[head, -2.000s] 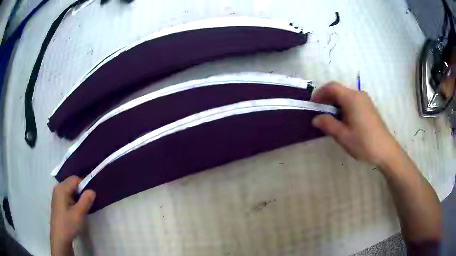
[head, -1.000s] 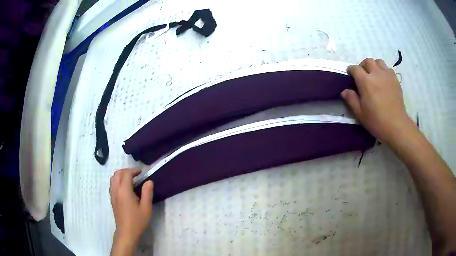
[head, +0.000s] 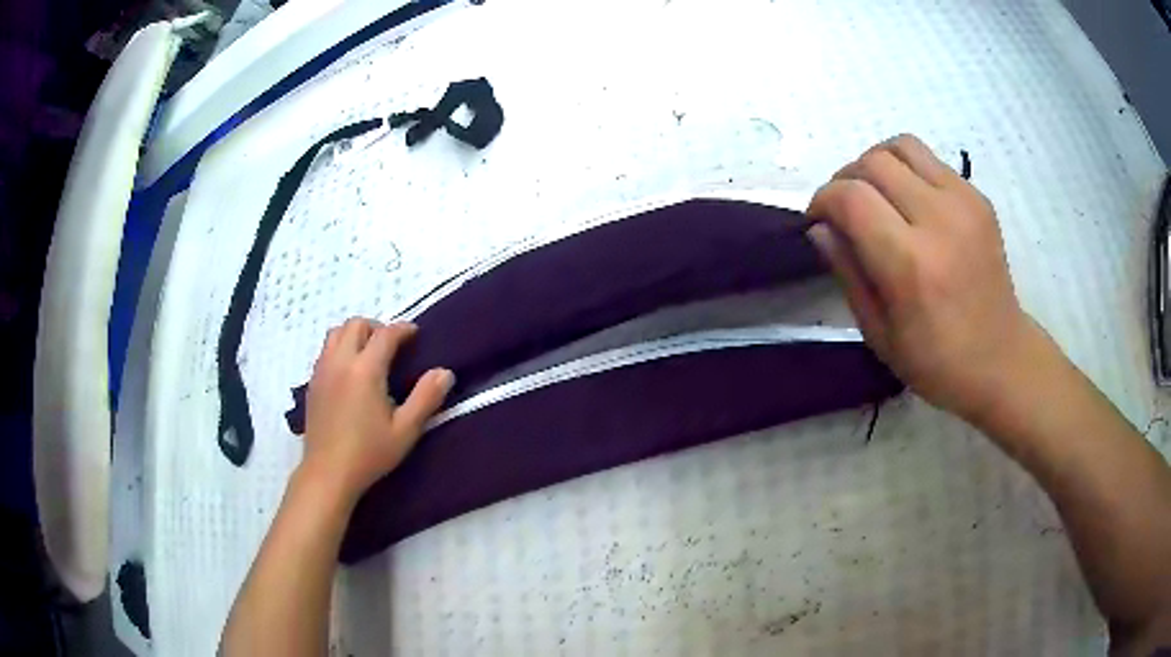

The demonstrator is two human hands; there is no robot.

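Two curved dark purple cloth pieces lie on the off-white table cover. The upper collar piece (head: 616, 276) has a white edge showing behind its outer curve. The lower collar piece (head: 629, 430) lies nearer me, with a white strip (head: 642, 353) and a thin line along its upper curve. My right hand (head: 912, 257) pinches the right end of the upper piece between thumb and fingers. My left hand (head: 366, 404) rests on the left part of the upper piece, fingers apart, its thumb by the white strip. Whether it grips cloth is unclear.
A black fabric strip (head: 263, 244) lies at upper left, with a curled black band (head: 469, 113) at its end. A long pale padded board (head: 84, 334) stands at the far left. Part of the steam iron (head: 1162, 295) shows at the right edge. Thread bits lie on the table cover (head: 719, 552).
The piece I held at both ends now lies nearest me, released. Both hands have moved to the upper piece; its right end is pinched and its white edge shows less. The view has shifted left.
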